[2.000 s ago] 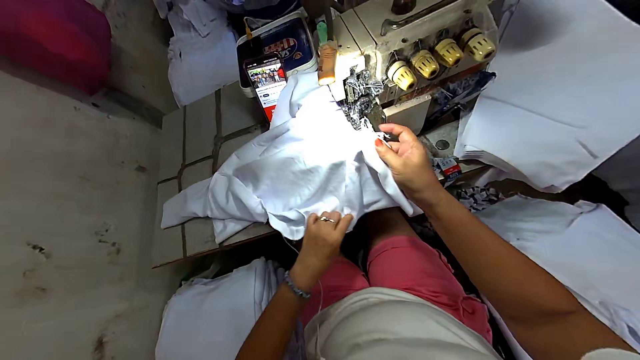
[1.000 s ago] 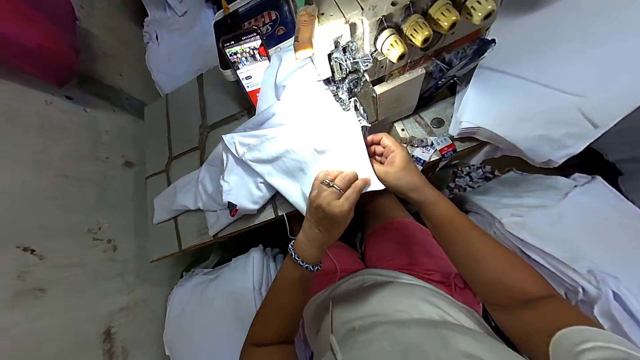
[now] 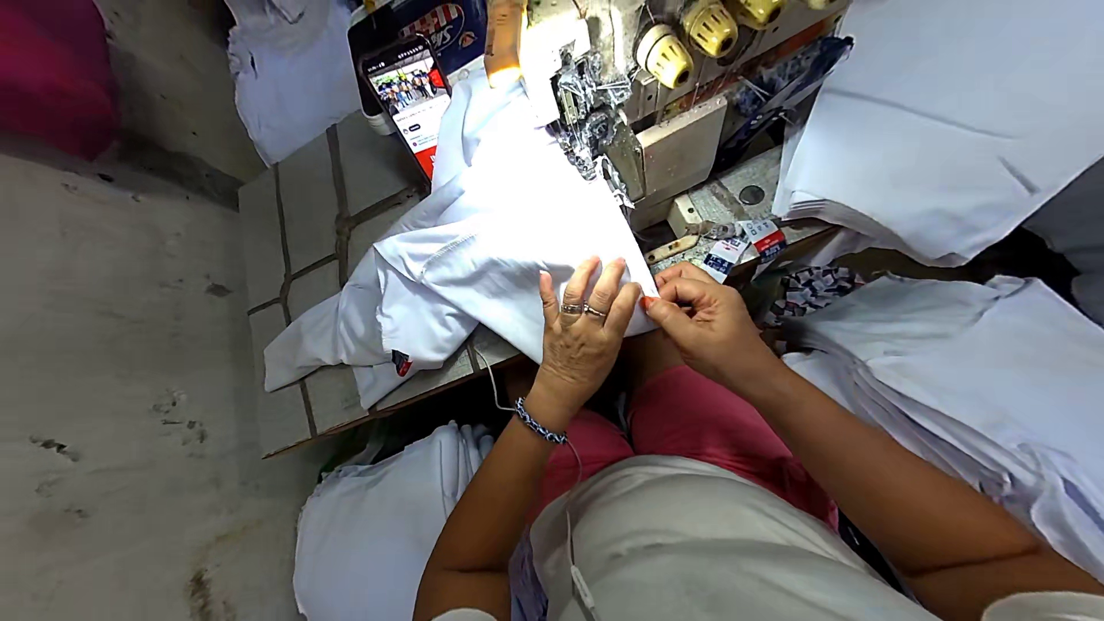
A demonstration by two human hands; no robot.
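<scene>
A white fabric garment [image 3: 457, 259] lies across the tiled table below an overlock sewing machine [image 3: 604, 129], brightly lit near the needle area. My left hand [image 3: 586, 332], with rings and a bracelet, rests on the cloth with its fingers spread, pressing near the lower right edge. Thumb and fingers of my right hand [image 3: 703, 319] pinch the garment's edge at its right corner, just beside the left fingertips. The machine's presser foot is hard to make out in the glare. A small dark and red tag [image 3: 401, 362] shows on the garment's lower left part.
A smartphone [image 3: 410, 99] leans at the table's back. Yellow tension dials [image 3: 664, 56] sit on the machine. Small labels [image 3: 726, 254] lie right of it. White fabric stacks stand at upper right [image 3: 940, 129], lower right [image 3: 975, 362] and below the table [image 3: 388, 526]. A thin cable hangs beside my left wrist.
The garment's right edge now lies straighter, running down from the machine to my hands. My right hand has moved down from beside the machine's needle area. The view has shifted nearer the machine.
</scene>
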